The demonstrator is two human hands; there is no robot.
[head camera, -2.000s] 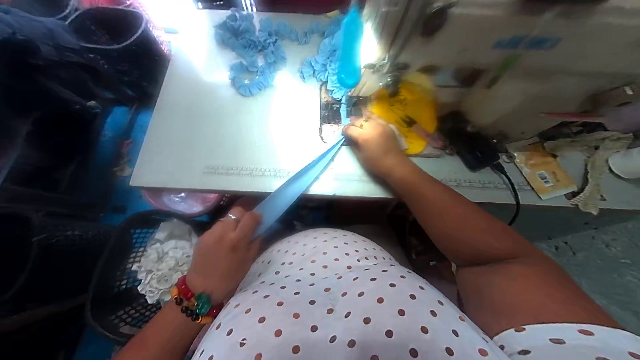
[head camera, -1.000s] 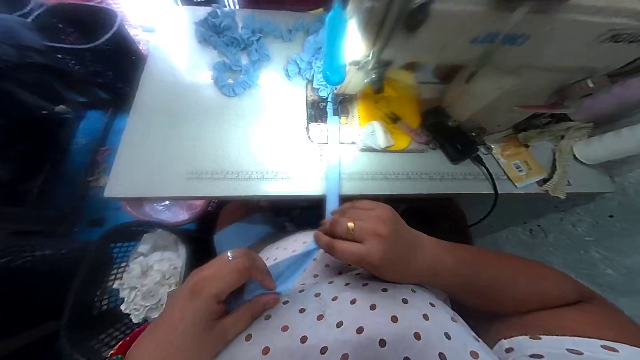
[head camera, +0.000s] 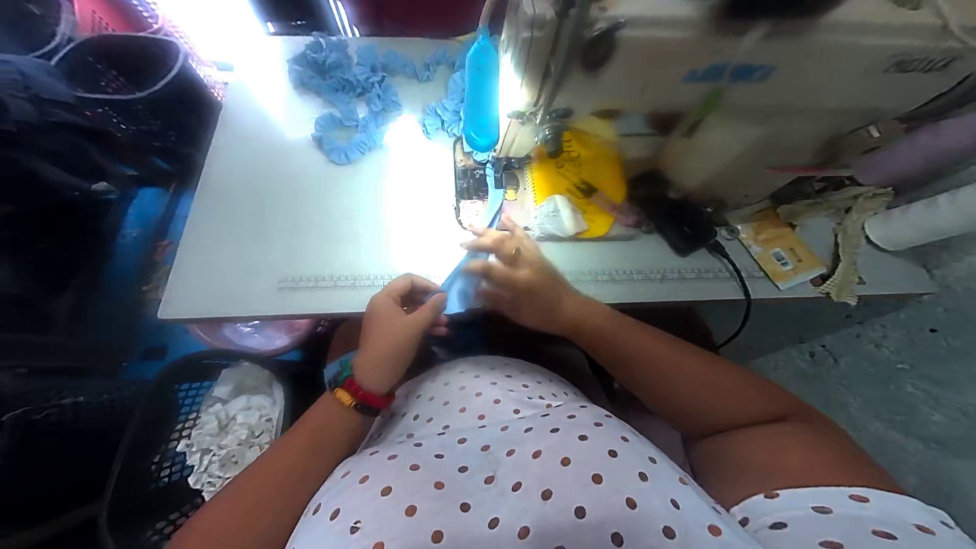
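A light blue fabric strip (head camera: 462, 288) runs from the presser-foot area of a sewing machine (head camera: 732, 91) toward the table's front edge. My left hand (head camera: 404, 324) pinches the strip between thumb and fingers at that edge. My right hand (head camera: 522, 278), blurred, lies against the strip's right side with fingers spread; whether it grips the cloth is unclear. Gathered blue fabric scrunchies (head camera: 343, 137) lie at the back of the white table (head camera: 252, 221). A bright blue elongated object (head camera: 481, 91) hangs beside the needle area. Yellow cloth (head camera: 587, 179) rests right of the foot.
A black power adapter (head camera: 679, 221) with a cable, a yellow packet (head camera: 779, 248) and a beige fabric strip (head camera: 845, 259) lie at right. A ruler marking (head camera: 335, 282) follows the front edge. Below left stands a black basket (head camera: 133, 457) holding white ruffled fabric (head camera: 232, 435).
Since a second ago, both hands have moved up from my lap to the table's front edge. My right hand is now nearer the presser foot, its fingers more spread.
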